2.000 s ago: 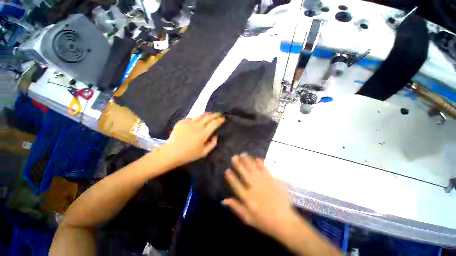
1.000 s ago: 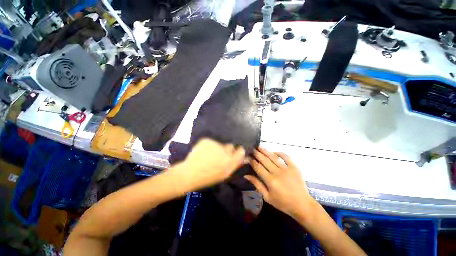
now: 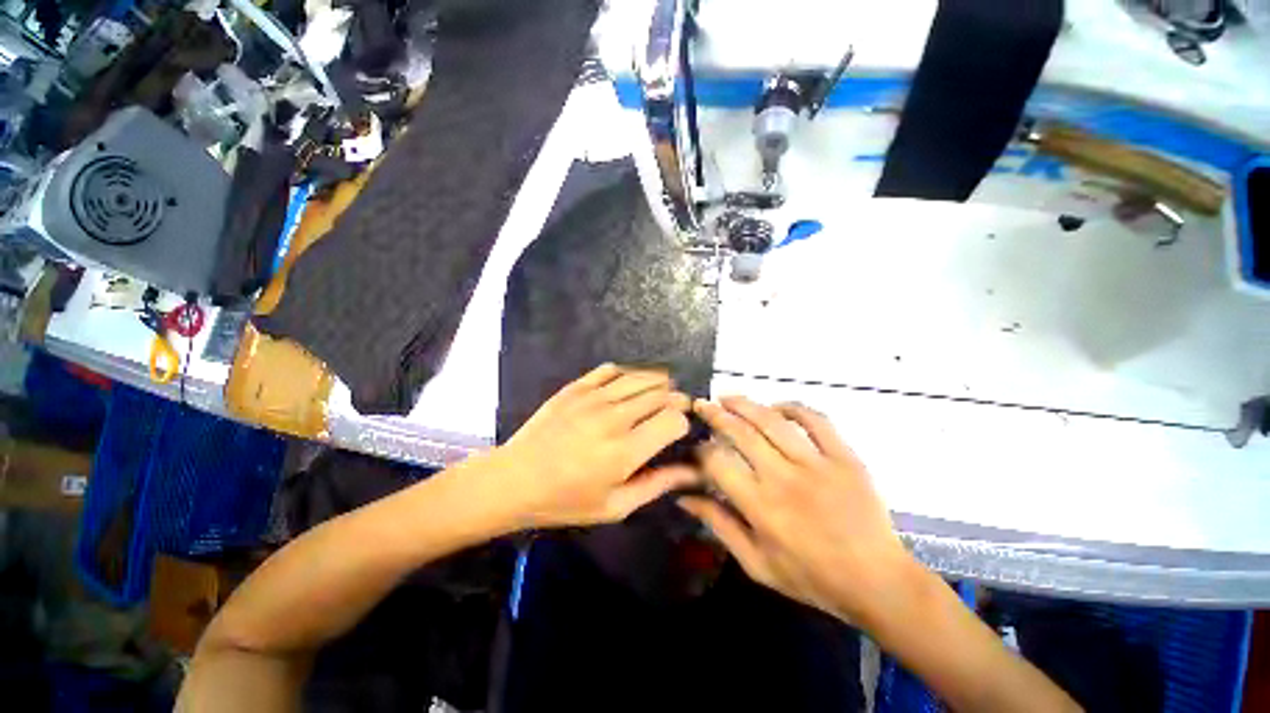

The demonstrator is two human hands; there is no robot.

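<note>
A dark fabric piece (image 3: 571, 300) lies left of and under the needle area of the white sewing machine (image 3: 864, 334) and runs down over the table's front edge. My left hand (image 3: 606, 446) and my right hand (image 3: 794, 495) meet at its right edge, below the presser foot (image 3: 708, 248). The fingertips of both hands pinch the fabric edge between them. The thumbs are below, and the fingers hide the exact edge. A dark garment bundle (image 3: 669, 627) hangs below my hands.
A long dark panel (image 3: 439, 195) lies at left over a brown board (image 3: 279, 383). Scissors (image 3: 167, 348) with yellow and red loops and a grey machine end (image 3: 126, 202) are further left. A black strip (image 3: 968, 105) drapes over the machine head. Blue crates (image 3: 202, 481) stand below.
Two seconds ago my hands were apart and flat on the fabric; they came together at its right edge and stay there. The view has moved closer to the needle area.
</note>
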